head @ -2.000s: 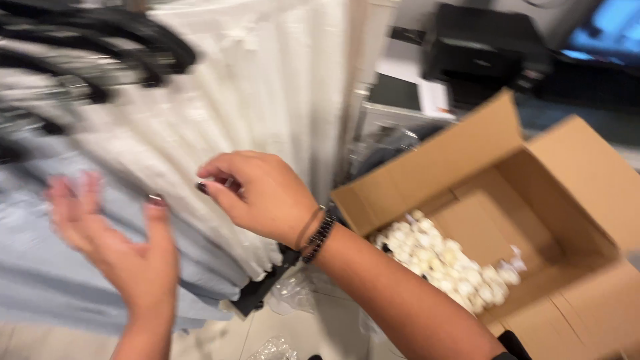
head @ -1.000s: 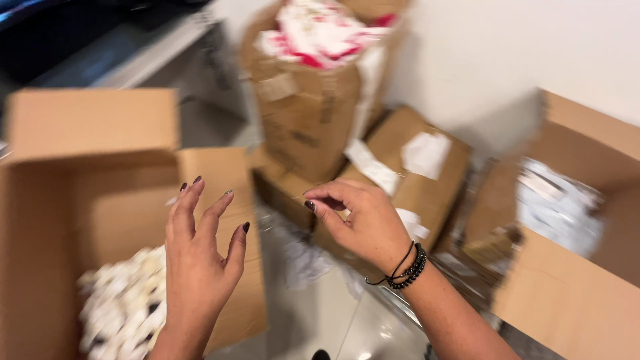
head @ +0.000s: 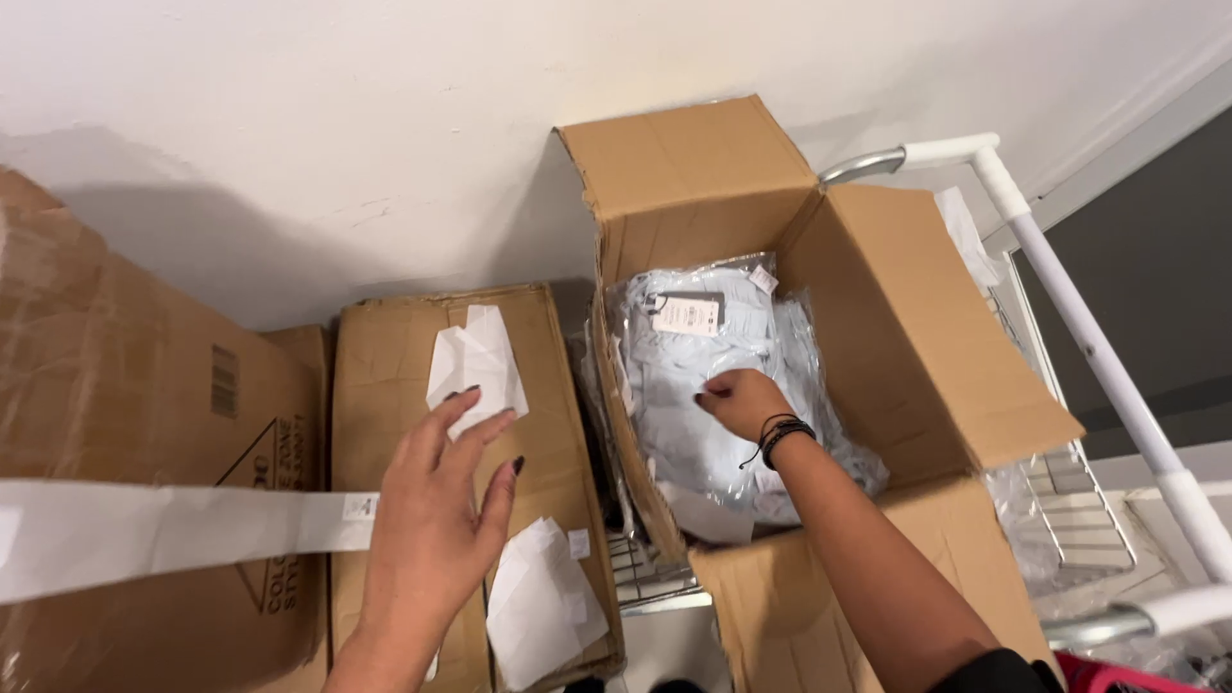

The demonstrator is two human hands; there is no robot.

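Observation:
My right hand (head: 746, 404), with dark cords at its wrist, is over the open cardboard box (head: 866, 356). Its fingers are curled at a light blue garment in a clear plastic bag (head: 674, 385); whether they grip the plastic cannot be told. A white hang tag (head: 685, 315) lies on that bag near its top. More bagged garments are partly hidden beneath and beside it. My left hand (head: 438, 520) hovers over a closed cardboard box (head: 385, 385), fingers spread, holding nothing. White paper pieces (head: 476, 361) lie on that closed box.
A tall cardboard box (head: 125, 366) stands at the left, crossed by a white strip (head: 192, 529). White wall runs behind. On the right, a white-and-metal tube frame (head: 1107, 346) and wire basket (head: 1068, 510) stand beside the open box, whose flaps spread outward.
The view has swung from the hanging garments and box of white items to the box of bagged garments. My right hand is now inside that box's opening; my left stays raised with fingers apart.

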